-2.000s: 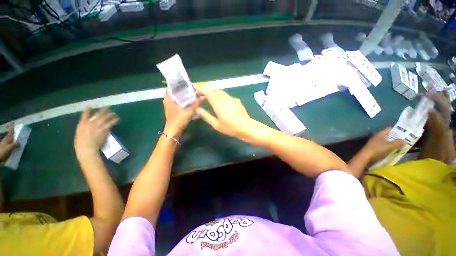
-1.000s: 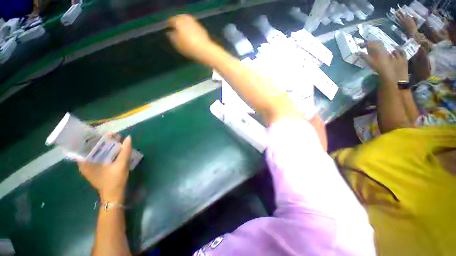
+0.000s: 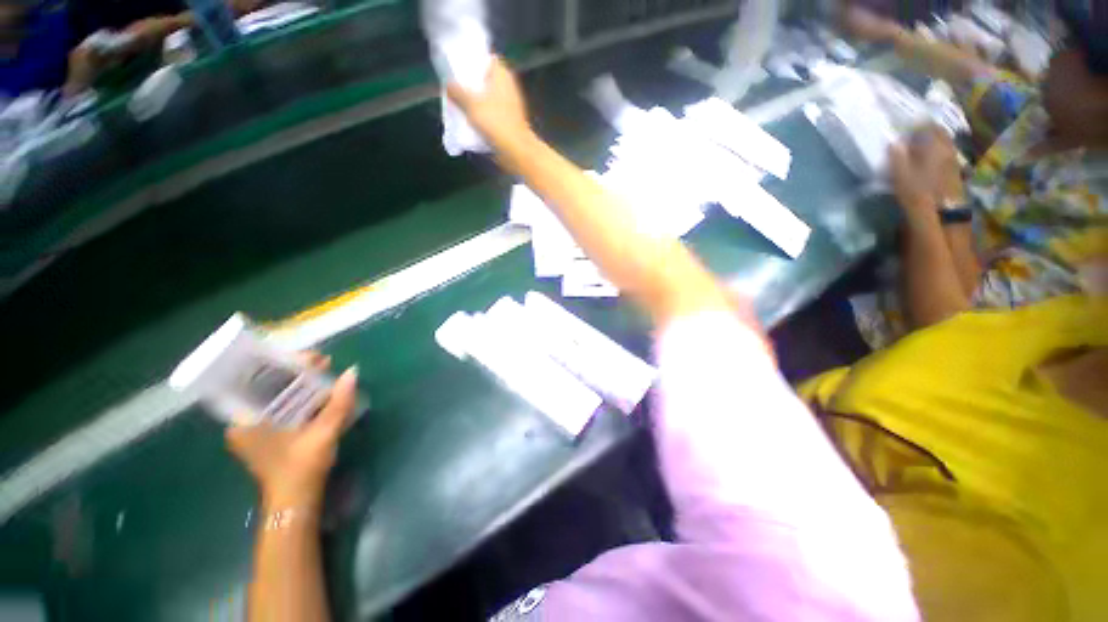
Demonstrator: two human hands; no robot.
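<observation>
My left hand (image 3: pixel 292 444) holds an open white carton (image 3: pixel 261 383) with dark print over the green worktop, its mouth end pointing up and left. My right hand (image 3: pixel 492 107) is raised over the dark belt and holds a whitish, shiny, soft-looking bagged product (image 3: pixel 459 61), blurred and cut off by the top edge. A bright, overexposed pile of white cartons (image 3: pixel 650 182) lies to the right beyond my right forearm. Several white cartons (image 3: pixel 535 365) lie side by side on the worktop in front of the pile.
A pale strip (image 3: pixel 425 270) with a yellow strip (image 3: pixel 326 304) edges the worktop (image 3: pixel 425 486). Bagged items lie on the belt at upper right. A person in yellow (image 3: pixel 972 425) sits at my right; another person's hands (image 3: pixel 926 164) hold white items. More hands and goods show at upper left.
My right hand now holds a bagged product above the belt. Several cartons now lie side by side in front of the pile. My left hand still holds its carton, slightly lower and farther right in view.
</observation>
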